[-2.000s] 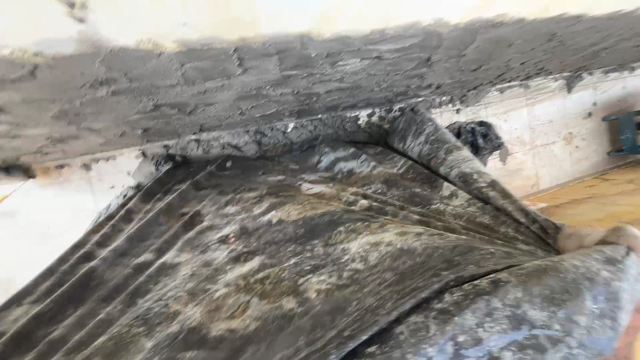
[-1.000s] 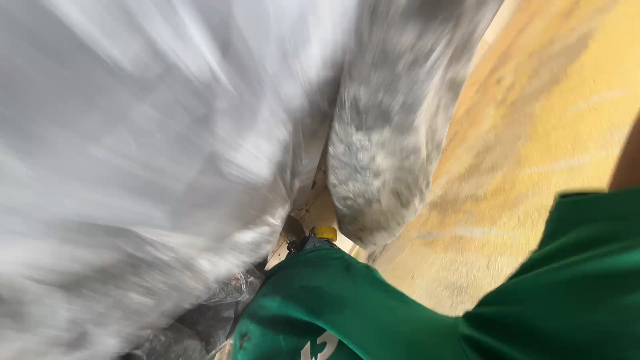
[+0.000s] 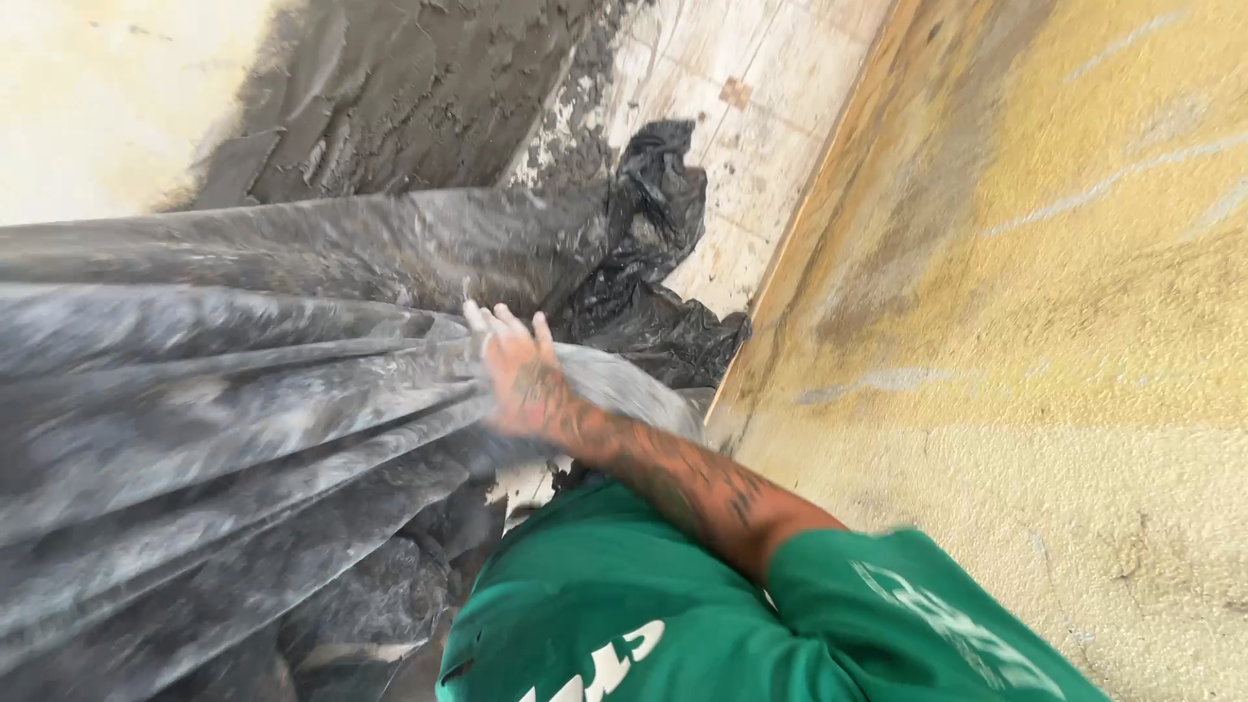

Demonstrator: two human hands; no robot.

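A large black plastic sheet (image 3: 224,409), smeared with grey cement, hangs in long folds across the left half of the head view. My right hand (image 3: 522,375) lies on its gathered folds near the middle, fingers stretched and spread, the hand slightly blurred. Whether any plastic is pinched under the palm is hidden. Just beyond the fingers, a crumpled part of black plastic (image 3: 668,200) rests on the tiled floor (image 3: 770,156). My left hand is out of view.
Wet grey mortar (image 3: 419,88) covers a rough band at the upper left, beside a pale wall surface (image 3: 117,97). A yellow textured wall (image 3: 1072,292) runs down the right side. Grey splashes and crumbs lie on the floor tiles near the mortar.
The view has swung a lot. My right hand and forearm have come into sight on the plastic sheet; one second ago only the green shirt and part of an arm showed.
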